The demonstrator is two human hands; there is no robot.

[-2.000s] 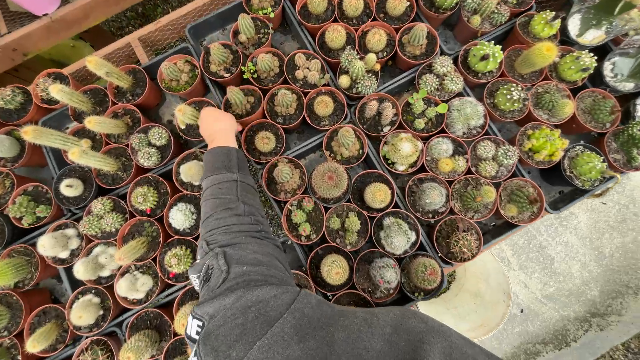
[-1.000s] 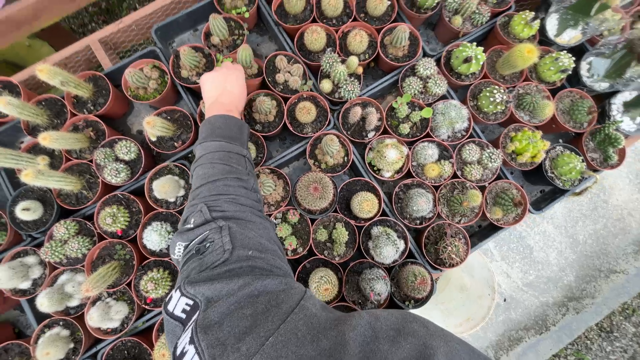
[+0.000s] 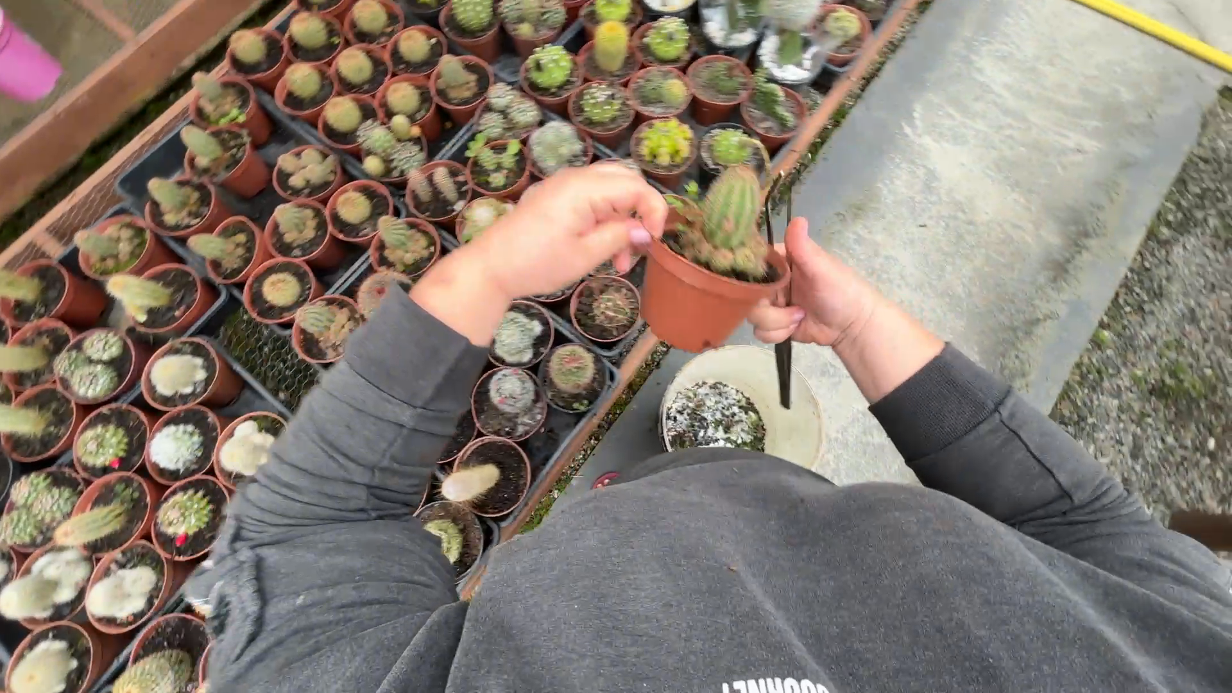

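A terracotta-coloured pot [image 3: 703,298] with a ribbed green cactus [image 3: 731,210] and brownish offsets at its base is held up in front of me. My left hand [image 3: 587,217] is at the pot's left rim, thumb and forefinger pinched together there; whether they grip the rim or something thin is unclear. At the pot's right side, my right hand [image 3: 823,289] holds dark metal tweezers [image 3: 784,366], upright, with their tips beside the cactus. Some fingers of my right hand touch or lie behind the pot, partly hidden.
Black trays [image 3: 252,361] of small potted cacti cover the bench on the left, edged by a wooden rail [image 3: 602,409]. Below the held pot stands a whitish bucket [image 3: 804,414] with debris inside. A concrete path [image 3: 924,144] and gravel [image 3: 1155,318] lie to the right.
The left hand, earlier down among the pots in the trays, is now near my body beside a raised cactus pot. My right hand and the tweezers have come into view. The view has shifted.
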